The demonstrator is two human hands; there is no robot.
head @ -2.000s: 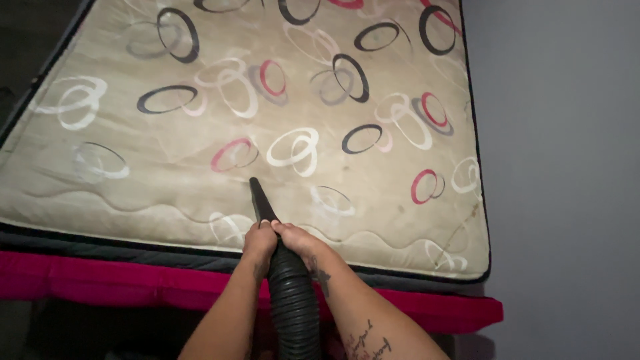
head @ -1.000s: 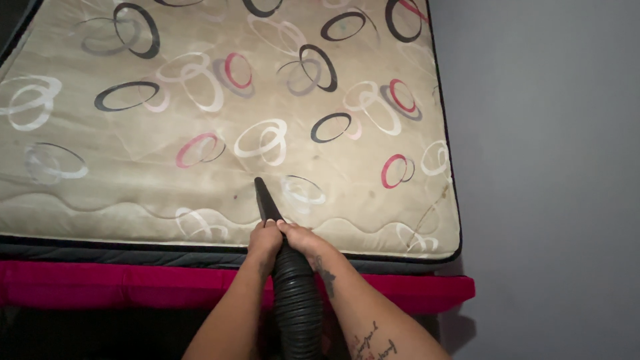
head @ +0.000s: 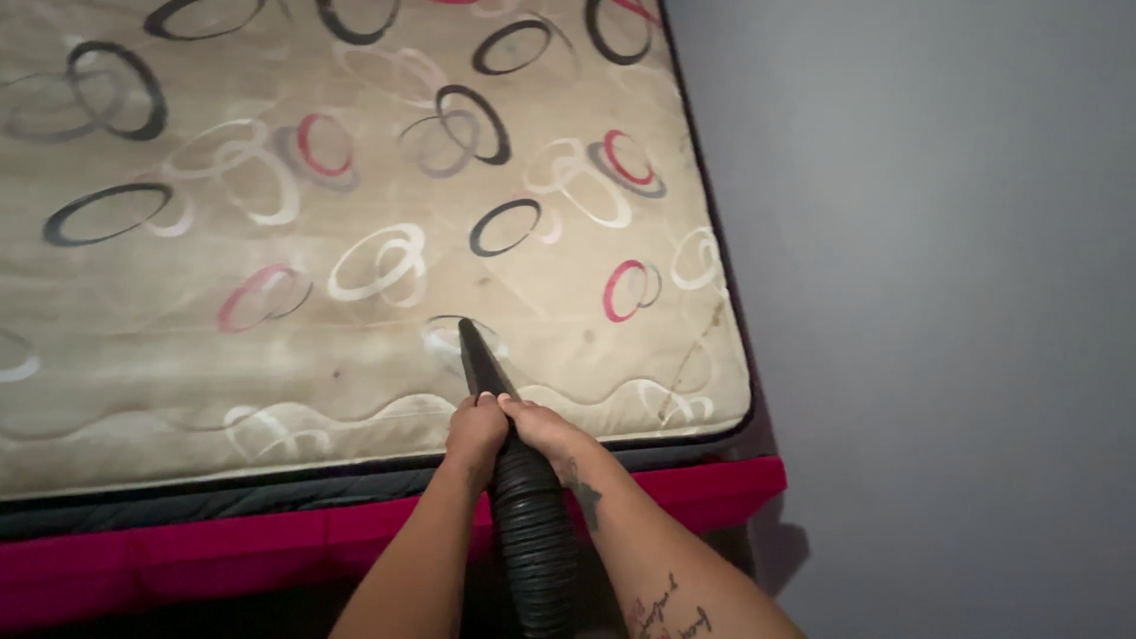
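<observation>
A black tapered nozzle (head: 479,359) on a ribbed black hose (head: 532,541) points forward over a beige mattress (head: 382,213) printed with black, white, grey and red rings. Its tip lies over a pale ring near the front edge. Both hands grip the nozzle's base: my left hand (head: 477,435) from the left side, my right hand (head: 546,430) from the right, their thumbs close together on top. The palms and most fingers are hidden. Dark spots and a brownish streak mark the mattress, the streak near its right front corner.
A bright pink bed base (head: 231,550) runs below the mattress's front edge, with a dark grey layer (head: 293,497) between them. A plain grey wall (head: 923,266) stands along the right side. The hose runs down out of view between my forearms.
The nozzle tip has moved right across the mattress, from beside a pink ring to a pale ring nearer the right corner. Both hands have kept their grip. The view has shifted slightly.
</observation>
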